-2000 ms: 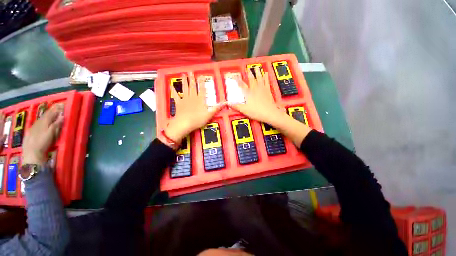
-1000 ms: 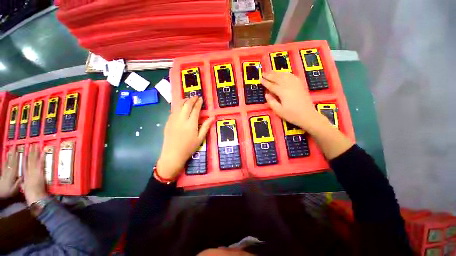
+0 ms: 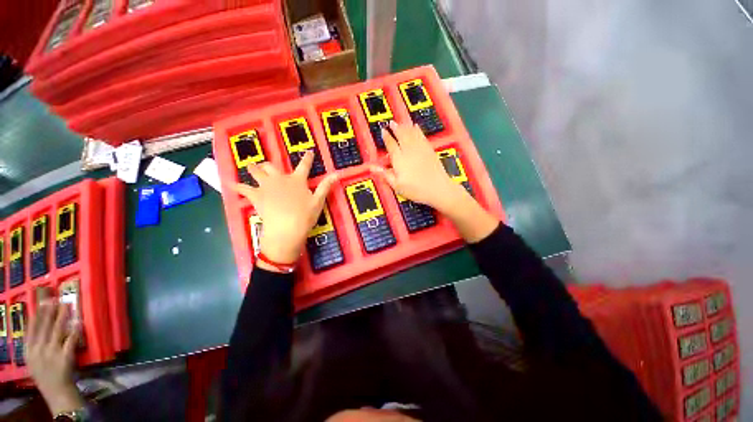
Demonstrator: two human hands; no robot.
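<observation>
The red phone tray (image 3: 351, 262) lies in front of me with two rows of keypad phones, most of them face up with yellow surrounds and dark screens. My left hand (image 3: 283, 206) is spread over the left part of the tray, its fingers at the back-row phones, and it holds nothing. It covers much of the front-left pocket, where a pale piece (image 3: 256, 233) shows. My right hand (image 3: 419, 169) is spread over the right part, fingertips at the keys of a back-row phone (image 3: 376, 111), and partly hides front-row phones. A front-row phone (image 3: 371, 216) between my hands is uncovered, its screen dark.
A tray stack (image 3: 173, 74) stands behind, beside an open cardboard box (image 3: 330, 66) and a metal post. White and blue batteries (image 3: 181, 191) lie left of my tray. Another person's hand (image 3: 51, 346) is at the neighbour's tray (image 3: 99, 272). Floor stacks (image 3: 660, 330) stand low at right.
The view has shifted, so the tray appears further left. My left hand has spread its fingers over the tray. My right fingertips have moved from the middle back-row phone to the one on its right.
</observation>
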